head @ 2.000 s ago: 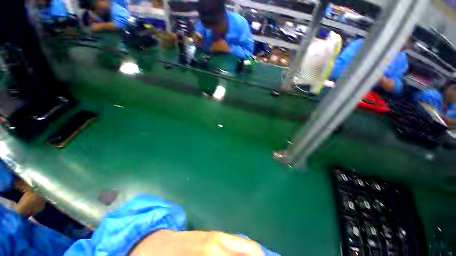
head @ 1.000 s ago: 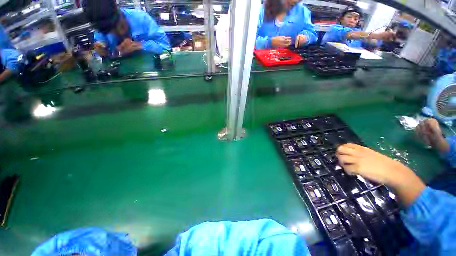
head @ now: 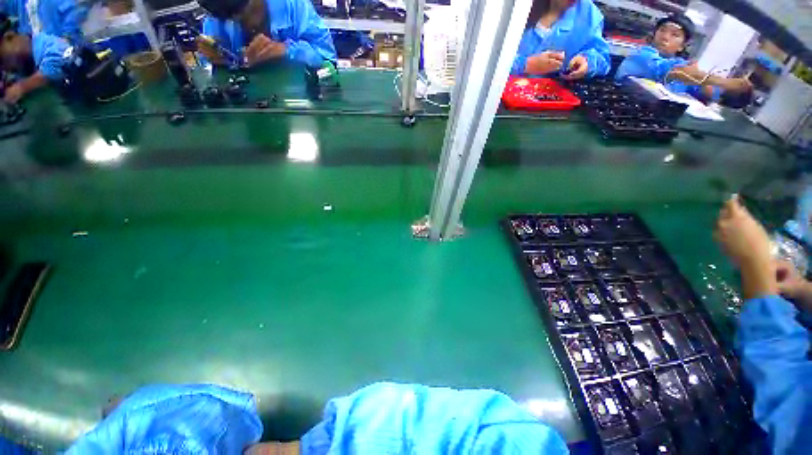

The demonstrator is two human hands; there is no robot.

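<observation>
My two blue sleeves show at the bottom edge, the left sleeve (head: 178,422) and the right sleeve (head: 436,422). A thin strip of skin, possibly a wrist, shows between them; no fingers show, and my hands are cut off by the edge. A black blister tray (head: 637,238) lies at the right on the green bench (head: 294,293). Many of its pockets hold small dark units with pale centres. A dark phone with a gold edge (head: 21,305) lies at the far left.
A neighbour's hand (head: 746,242) is raised right of the tray, near small shiny bits (head: 719,286). A metal post (head: 469,133) stands at the bench's middle. Across it, people in blue smocks work near a red bin (head: 539,94), another black tray (head: 637,115) and dark fixtures (head: 93,75).
The view has swung right since the first frame, then slightly back left. My hand has left the picture. The neighbour's hand has moved from over the tray to its right and is raised.
</observation>
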